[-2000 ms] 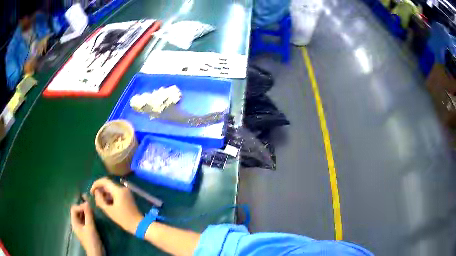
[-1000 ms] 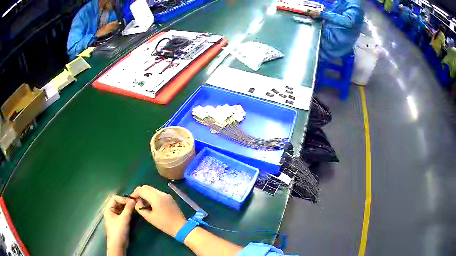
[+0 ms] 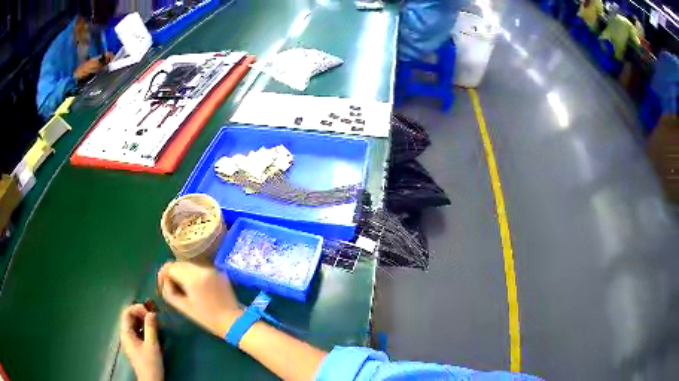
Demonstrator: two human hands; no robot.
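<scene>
My left hand (image 3: pixel 141 335) is bare, low over the green bench, with thumb and fingers closed on a small dark piece (image 3: pixel 150 306), too small to name. My right hand (image 3: pixel 195 294), with a blue wrist strap (image 3: pixel 244 324), is just right of it, fingertips pinched together; whether they hold anything cannot be told. The hands are apart. The round tan tub (image 3: pixel 195 237) with yellowish pieces stands just beyond my right hand. The small blue bin (image 3: pixel 307 289) of clear or whitish pieces stands right of the tub. The antenna bundle (image 3: pixel 257 170) lies in the large blue tray (image 3: pixel 327 149), its dark wires trailing over the right edge.
A white chassis (image 3: pixel 112 141) on a red-orange-edged tray (image 3: pixel 160 165) lies at far left. A white sheet with black pads (image 3: pixel 268 108) and a white bag (image 3: pixel 301 65) lie beyond the blue tray. Seated people in blue (image 3: pixel 63 63) are farther off. Black bags (image 3: pixel 417 190) hang beside the bench.
My hands, together one second ago, are now apart. The view has swung, so the bench and trays appear farther left. My right hand now covers where the narrow grey strip lay.
</scene>
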